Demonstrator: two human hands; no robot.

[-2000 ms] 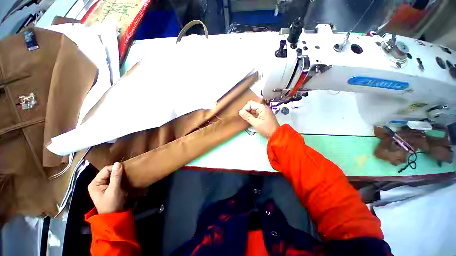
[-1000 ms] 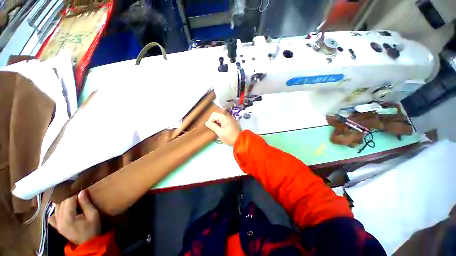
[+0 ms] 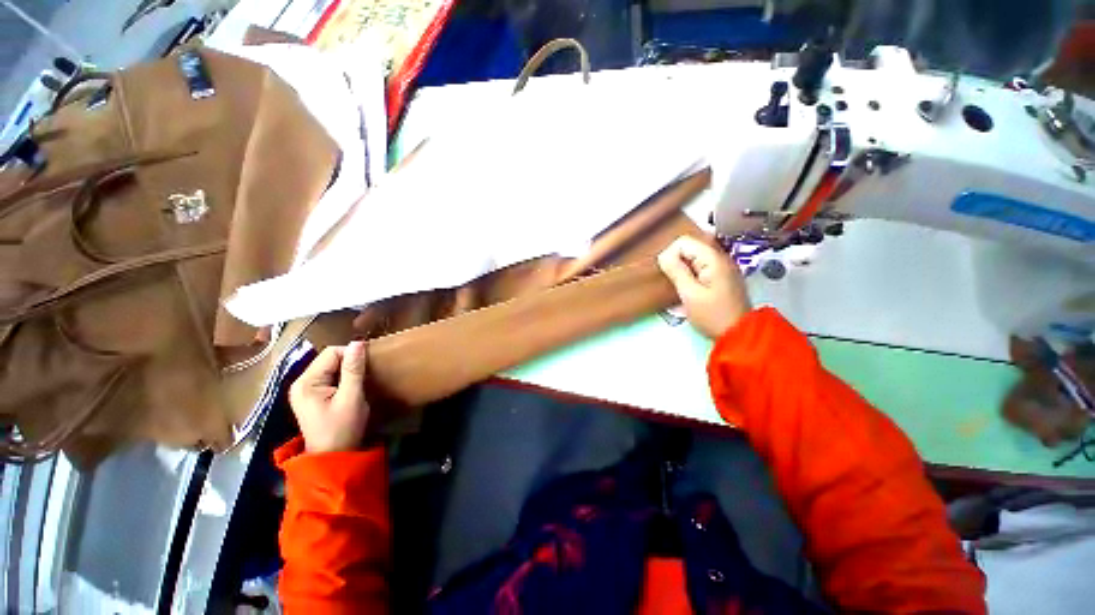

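Note:
A long brown folded band (image 3: 516,333) is held taut between my hands, slanting up to the right. My left hand (image 3: 330,394) grips its lower left end between thumb and fingers. My right hand (image 3: 700,279) is closed on its upper right end, just left of the presser foot area (image 3: 747,255). The needle is too small to make out. A large white sheet (image 3: 480,216) lies over the brown piece behind the band. The white sewing machine (image 3: 913,162) has a blue label.
Brown bags with a metal clasp (image 3: 189,207) lie at left. A thin brown loop (image 3: 555,48) stands behind the white sheet. Brown scraps (image 3: 1042,390) with a small dark tool lie at the table's right end. White sheets (image 3: 1045,559) lie below the table at right.
The view has swung left, showing more of the bags and less of the machine's right end. Both hands still hold the band near the machine, with little visible change in their grip.

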